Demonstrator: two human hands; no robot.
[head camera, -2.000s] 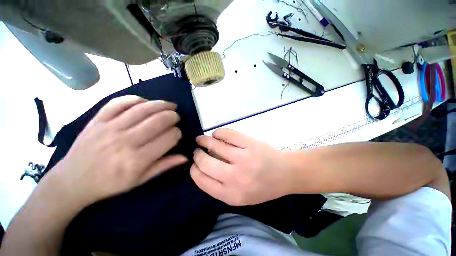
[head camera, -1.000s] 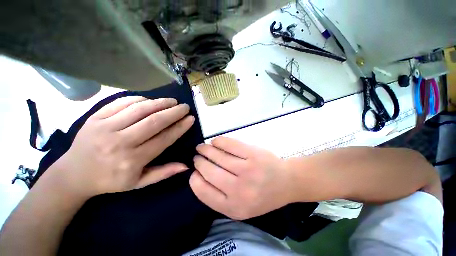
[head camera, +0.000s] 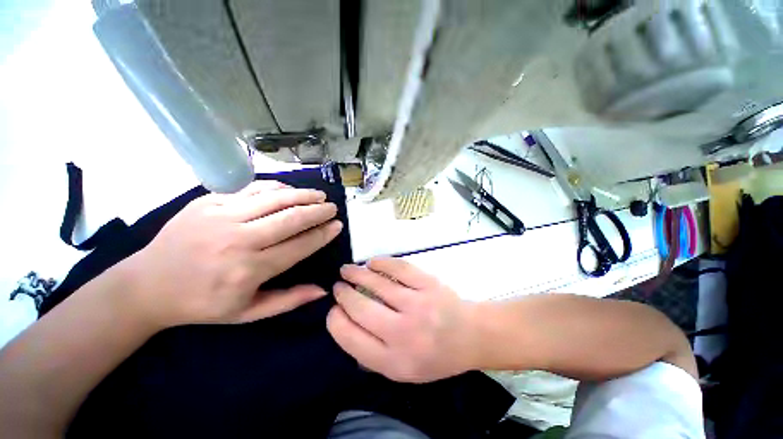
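Note:
The black garment (head camera: 232, 369) lies on the white machine bed and over my lap, its right edge running up to the presser foot area. A narrow black strap (head camera: 75, 206) sticks out at its far left. My left hand (head camera: 249, 257) lies flat on the cloth, fingers together and pointing right. My right hand (head camera: 395, 317) pinches the cloth's right edge with curled fingertips just below. The sewing machine (head camera: 506, 69) head fills the top; the needle is hard to make out. A tan block (head camera: 353, 175) sits at the cloth's top edge.
The thread snips (head camera: 488, 202) lie on the bed with loose threads. Fabric shears (head camera: 603, 236) lie to their right, a slim dark tool (head camera: 513, 158) above. The ribbed cream knob (head camera: 414, 204) shows below the machine head. Coloured items hang at right.
The camera view has shifted, so the machine head fills more of the top and the tools appear further left and lower. Both hands keep nearly the same hold on the cloth.

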